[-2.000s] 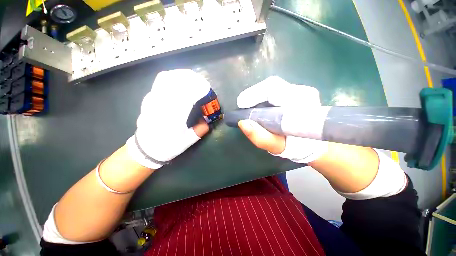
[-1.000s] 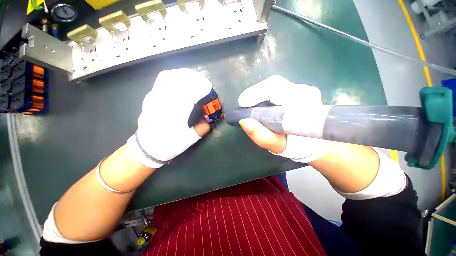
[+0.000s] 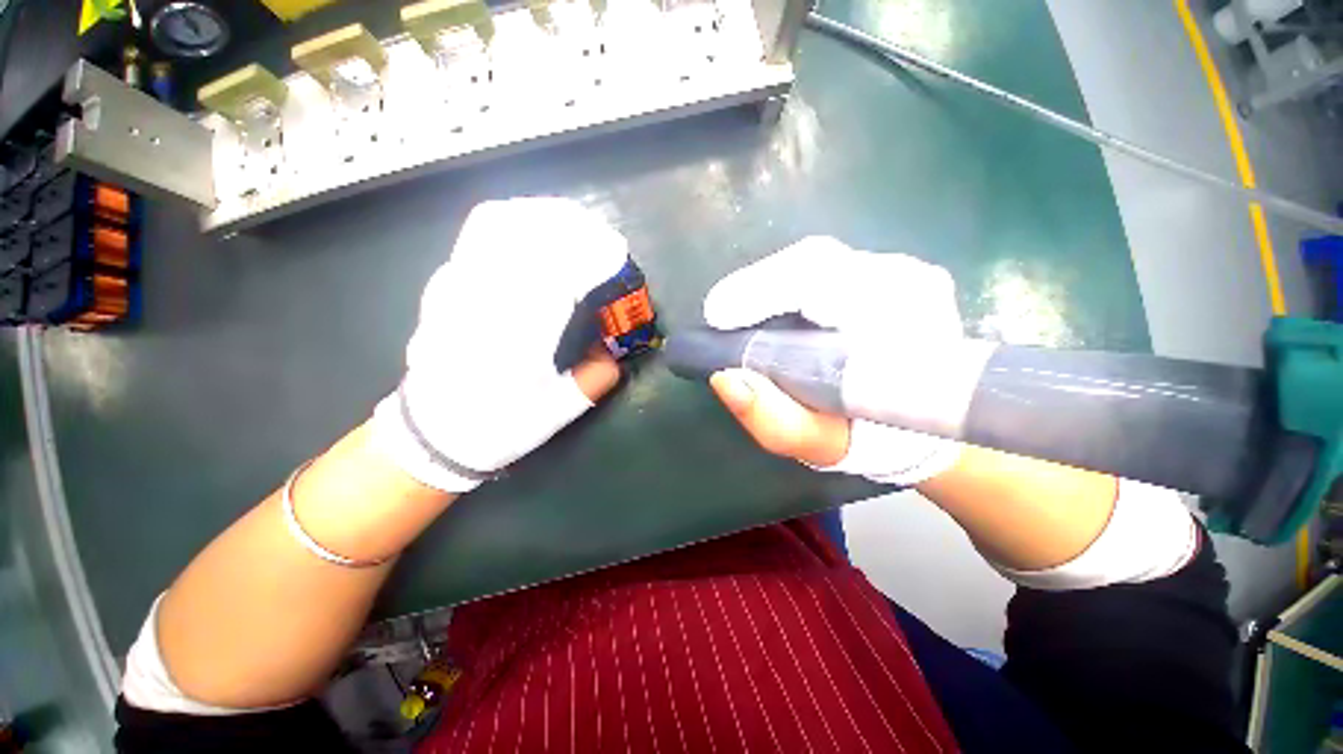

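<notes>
My left hand (image 3: 508,332), in a white glove with a bare thumb tip, holds a coil (image 3: 629,314) with orange windings and a blue and black body above the green mat. My right hand (image 3: 854,354), also gloved with a bare thumb tip, grips a long dark grey glue syringe (image 3: 1119,408) near its front end. The syringe points left, its tip close to the coil's right side; I cannot tell if they touch. The teal adapter head (image 3: 1303,427) is at its rear, cut by the right edge.
A silver fixture (image 3: 486,118) with yellowish blocks stands at the back. Stacked coils (image 3: 74,251) are at the far left, a pressure gauge (image 3: 192,30) behind the fixture's left end. A pale air hose (image 3: 1002,100) crosses the mat at back right. A blue object (image 3: 1321,273) is at the right edge.
The rear of the syringe has swung down and slightly right, so it tilts more. My right hand has shifted slightly. My left hand and the coil have barely moved.
</notes>
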